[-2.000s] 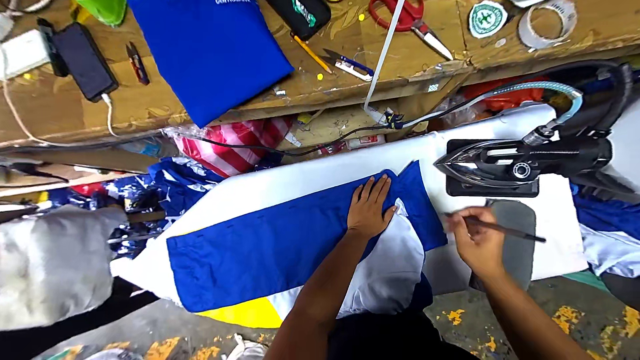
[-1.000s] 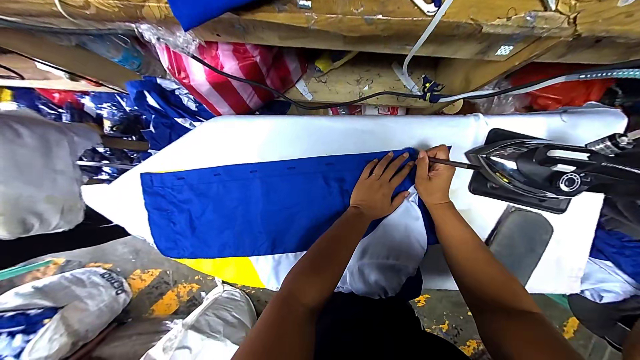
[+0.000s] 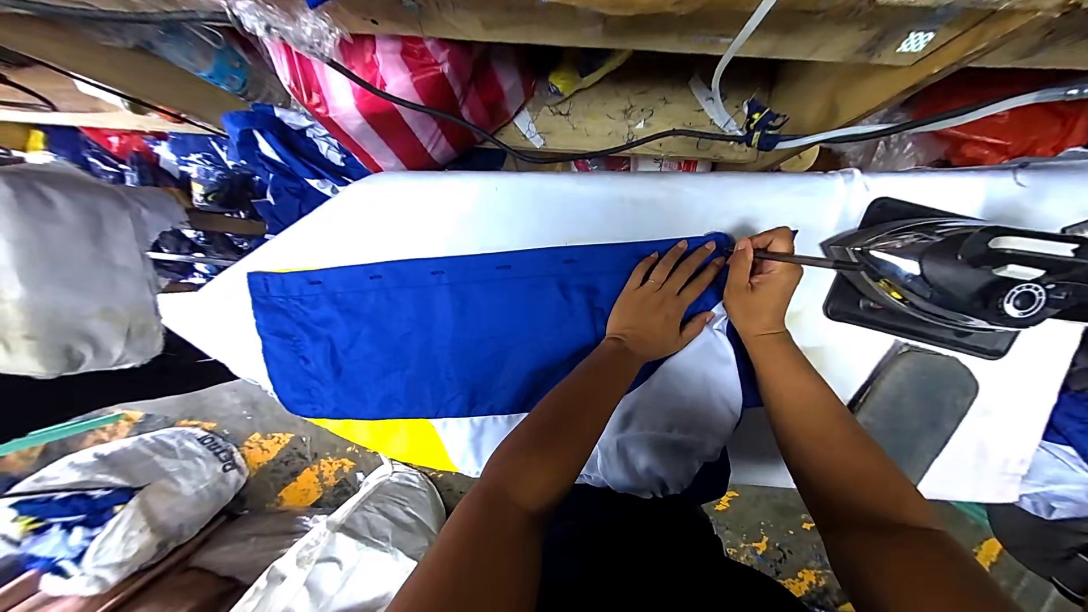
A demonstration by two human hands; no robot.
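Note:
A blue garment point(image 3: 408, 340) with a row of buttonholes and white and yellow parts lies across the white ironing board point(image 3: 442, 204). My left hand point(image 3: 659, 297) presses flat on the blue cloth near its right end, fingers spread. Beside it, my right hand point(image 3: 761, 285) pinches a thin dark pencil-like stick point(image 3: 816, 259), its tip at the cloth's upper right corner, hidden by the fingers. The stick's far end points toward the black iron point(image 3: 943, 272), which rests on a dark iron rest point(image 3: 935, 340) at the right.
Above the board runs a wooden table edge point(image 3: 637, 34), with a black cable point(image 3: 476, 127) hanging below. A red and white striped bag point(image 3: 399, 93) is stuffed underneath. A grey pad point(image 3: 918, 408) lies on the board below the iron. White sacks point(image 3: 365, 535) stand on the floor at lower left.
My right hand has moved left from the bare board beside the cloth to the garment's upper corner, close to my left hand. The view has shifted down, away from the tabletop.

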